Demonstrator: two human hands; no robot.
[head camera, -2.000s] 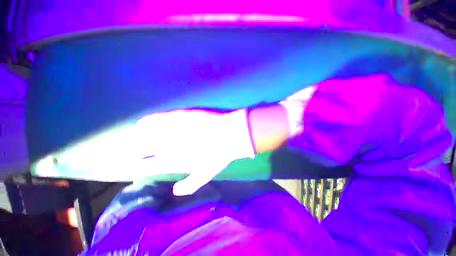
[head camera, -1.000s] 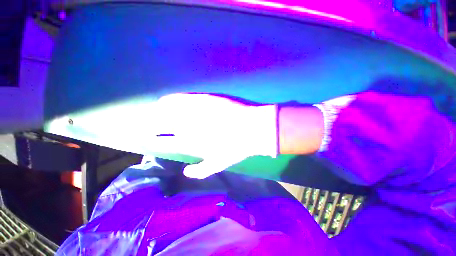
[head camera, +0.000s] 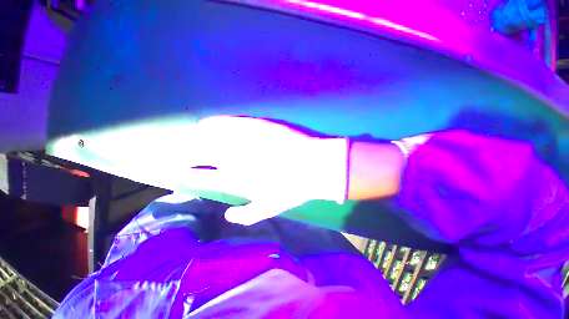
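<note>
My right hand (head camera: 268, 165), in a glaring white glove, lies flat on the front part of the green-blue mat (head camera: 187, 62). Its fingers point left and its thumb is spread over the mat's front edge. Bare skin shows at the wrist, between the glove and a knitted cuff. No held object shows; glare hides the fingertips and the mat around them. My left hand is out of the picture.
A magenta-lit raised lip (head camera: 374, 25) runs behind the mat. A rack with green boards (head camera: 402, 268) is below right. A dark open bin (head camera: 43, 237), reddish inside, and metal bars (head camera: 22, 293) are at lower left. Blue items (head camera: 521, 15) stand at the upper right.
The view has shifted and tilted, so the lip now slopes down to the right and metal bars show at lower left. My right hand remains flat on the mat.
</note>
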